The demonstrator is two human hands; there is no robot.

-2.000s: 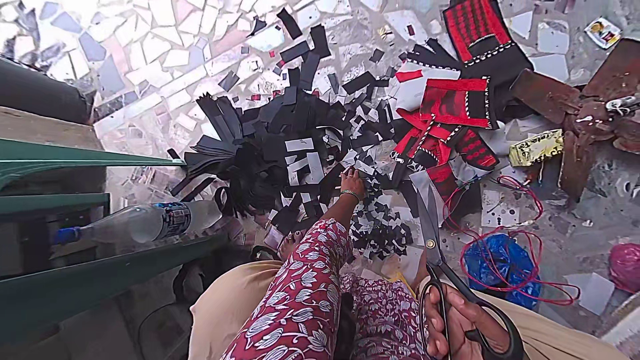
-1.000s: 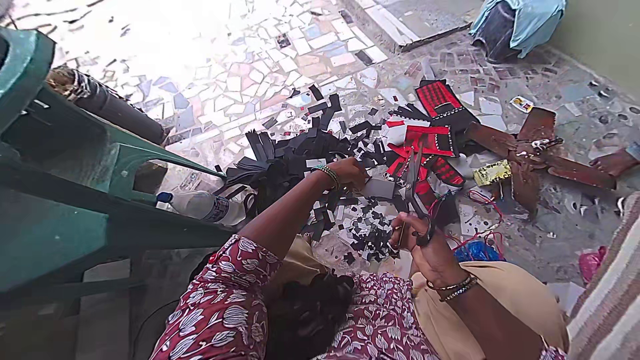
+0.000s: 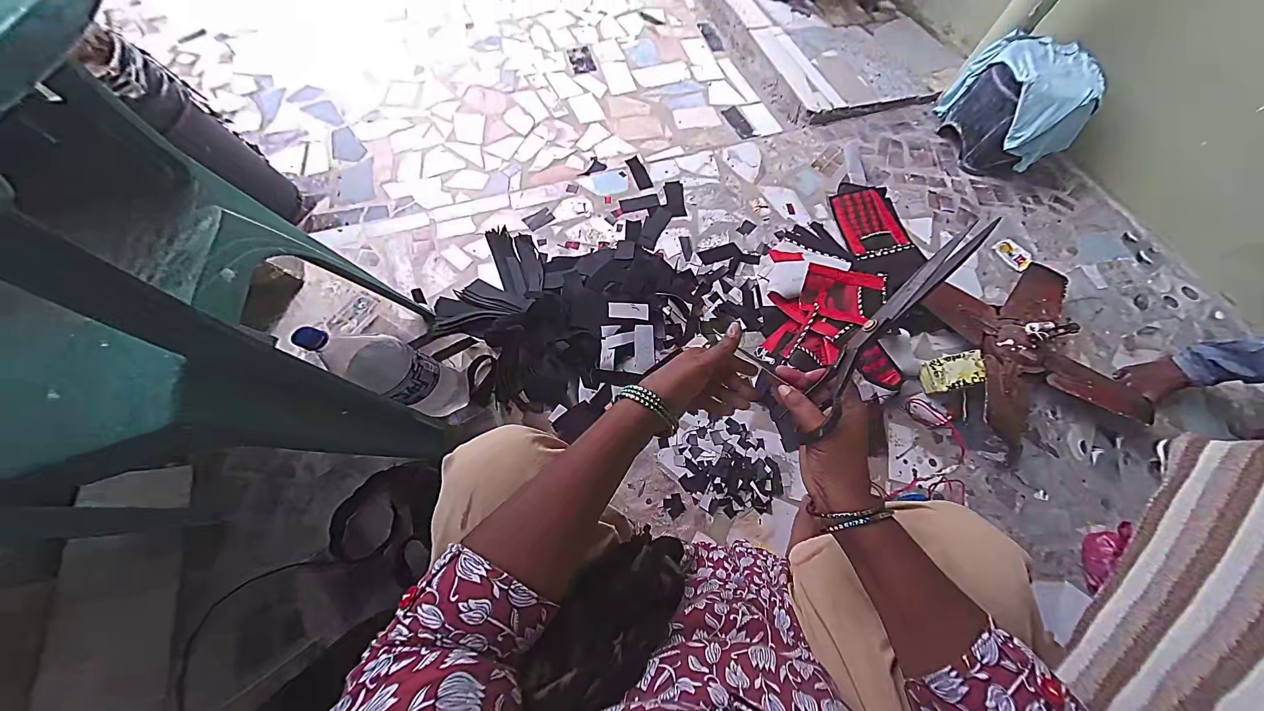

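My right hand (image 3: 828, 434) holds a large pair of dark scissors (image 3: 913, 296), their blades pointing up and right, above the red and black fabric pieces (image 3: 839, 296). My left hand (image 3: 706, 375) is just left of it, palm partly turned up, its fingers near my right fingers. A thin strip seems to lie between the hands; whether my left fingers grip it is unclear. A heap of black fabric strips (image 3: 563, 306) lies beyond my left hand. Small cut black and white pieces (image 3: 726, 464) lie on the floor below my hands.
A plastic bottle (image 3: 390, 370) lies beside a green plastic chair (image 3: 109, 395) at left. Brown wooden blades (image 3: 1007, 365) with a yellow packet (image 3: 953, 372) lie at right. Another person's hand (image 3: 1153, 380) is at the right edge. A blue cloth (image 3: 1062, 94) covers a dark object at the wall.
My left hand has moved off the heap of strips and come close to my right hand. The scissors were low, near my lap, two seconds ago and are now raised. The view has shifted.
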